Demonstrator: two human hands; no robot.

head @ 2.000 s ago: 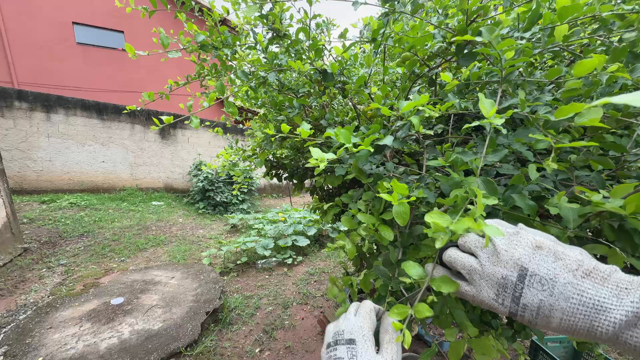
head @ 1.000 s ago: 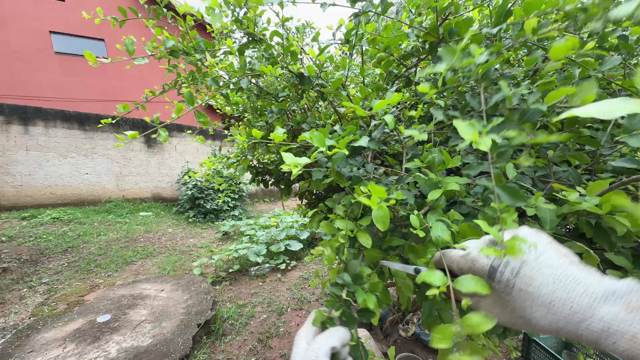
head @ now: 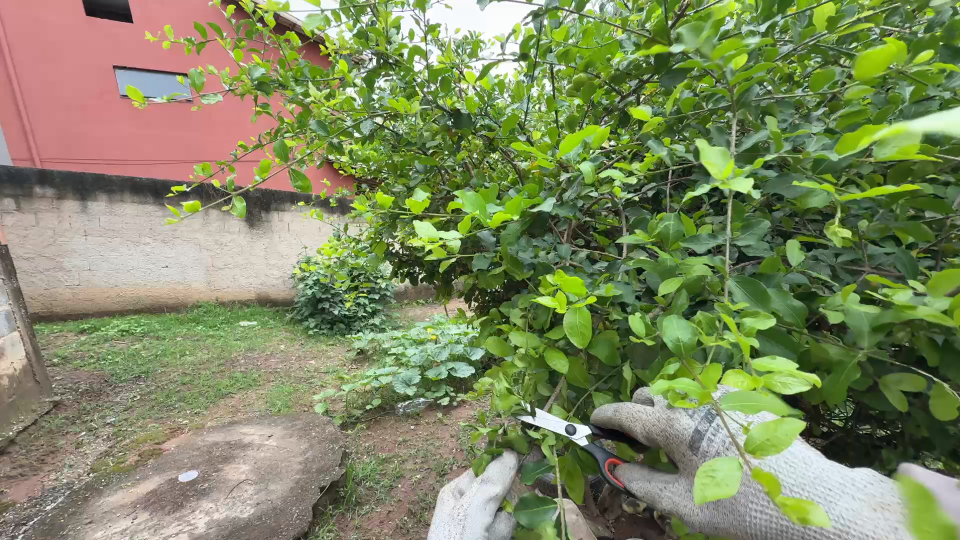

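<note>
My right hand, in a pale knitted work glove, holds scissors with black and red handles. Their blades point left, slightly parted, among the low shoots of a leafy green bush. Just below and left of the blade tips is my left hand, gloved alike, at the bottom edge of the view. Its fingers are bent close to leafy stems; whether they grip one is hidden. A thin leafy branch hangs in front of my right glove.
A round concrete slab lies on the ground at lower left. Beyond are a low broad-leaved plant, a small shrub and a rough masonry wall, with a red building behind it.
The scissors, mostly hidden two seconds ago, now show plainly with their blades among the stems. My right hand has moved lower on the bush.
</note>
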